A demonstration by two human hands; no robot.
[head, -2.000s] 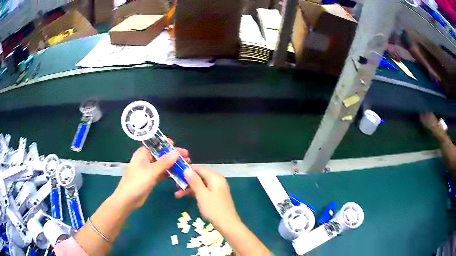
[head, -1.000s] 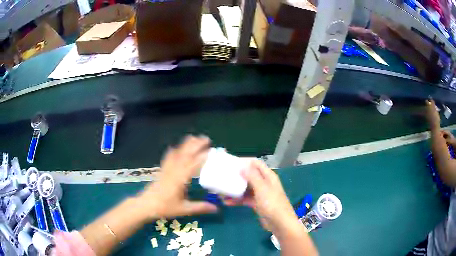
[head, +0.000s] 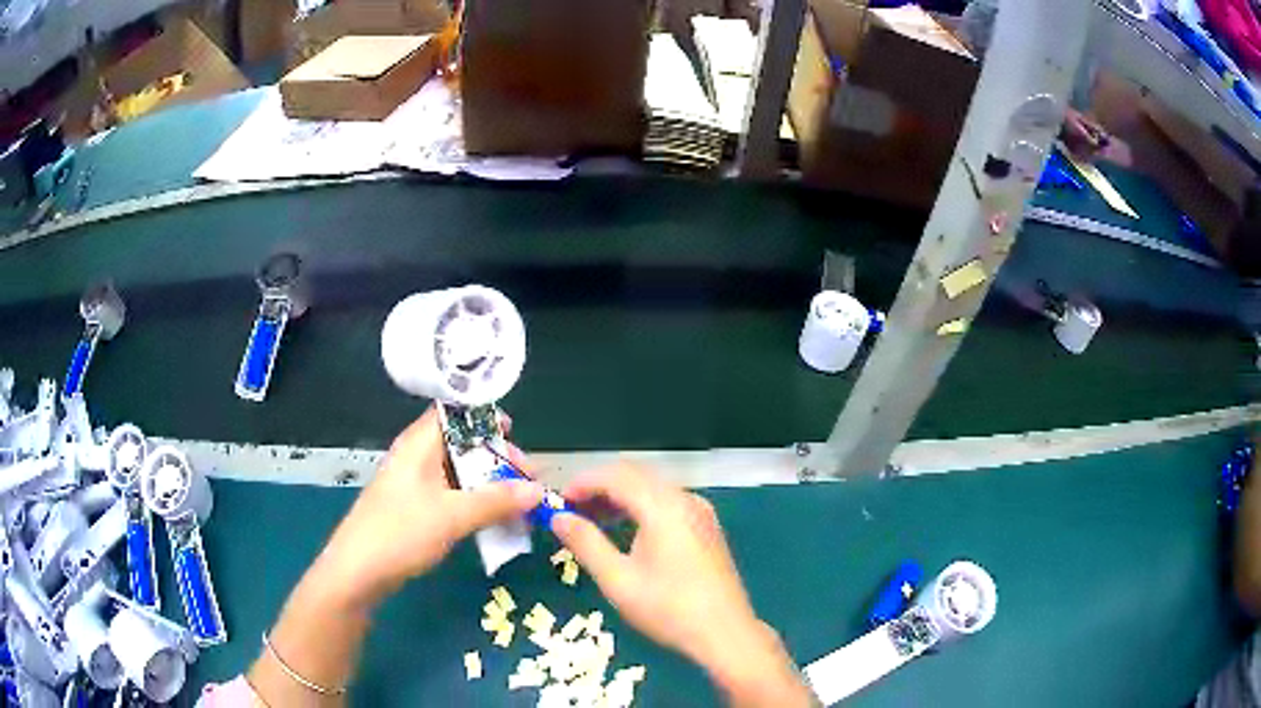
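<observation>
A white fan body (head: 454,346) is held upright above the bench edge, drum head up, with a circuit board showing in its open handle. My left hand (head: 401,519) is closed around the handle. My right hand (head: 657,546) pinches a blue battery (head: 542,509) that lies slanted across the handle, partly hidden by the fingers. Small cream-yellow foam pads (head: 574,657) lie loose on the green bench below my hands. A second fan body (head: 954,602) lies at the right with its blue battery (head: 896,592) beside the handle.
Piled white and blue fans (head: 83,553) fill the left. Several fans lie on the dark green conveyor belt (head: 664,346) beyond the metal rail (head: 664,468). A metal post (head: 954,263) rises right of centre. Cardboard boxes (head: 553,76) stand at the back. Another person's arm shows at the right edge.
The fan body has come upright in my left hand, and my right hand has moved from its head to the battery. The fans on the belt have shifted.
</observation>
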